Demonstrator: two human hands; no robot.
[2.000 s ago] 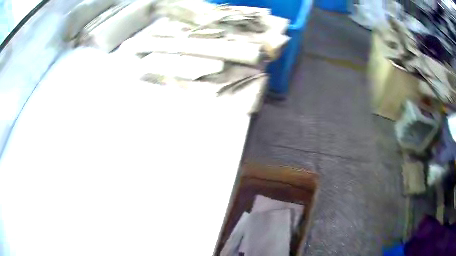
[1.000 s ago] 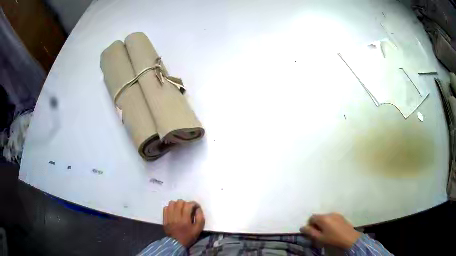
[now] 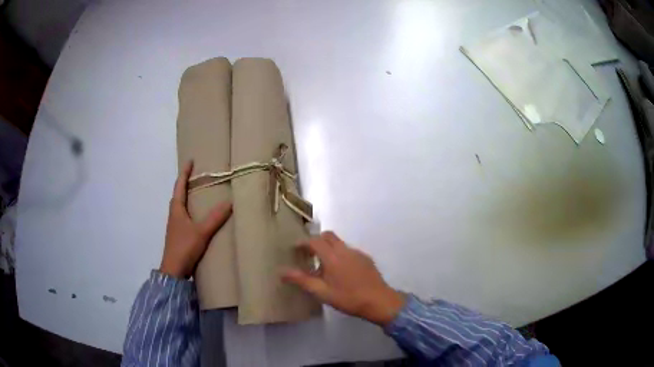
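A rolled bundle of tan cloth pieces point(image 3: 259, 244) lies on the white table, two rolls side by side, running away from me. A thin pale tie point(image 3: 247, 170) goes round its middle, with a knot and loose ends on the right roll. My left hand point(image 3: 190, 228) rests on the left roll, fingers and thumb spread along its side, below the tie. My right hand point(image 3: 343, 275) is at the lower right of the bundle, thumb and fingers apart, slightly blurred; whether it touches the cloth I cannot tell.
A white card pattern point(image 3: 527, 79) lies at the upper right of the white table point(image 3: 401, 179). A small white oval piece point(image 3: 599, 135) is beside it. A yellow-brown stain marks the table's right side. Dark cloth stands along the far right edge.
Both hands have moved from the table's near edge up to the bundle. The bundle has come nearer and turned more upright in view.
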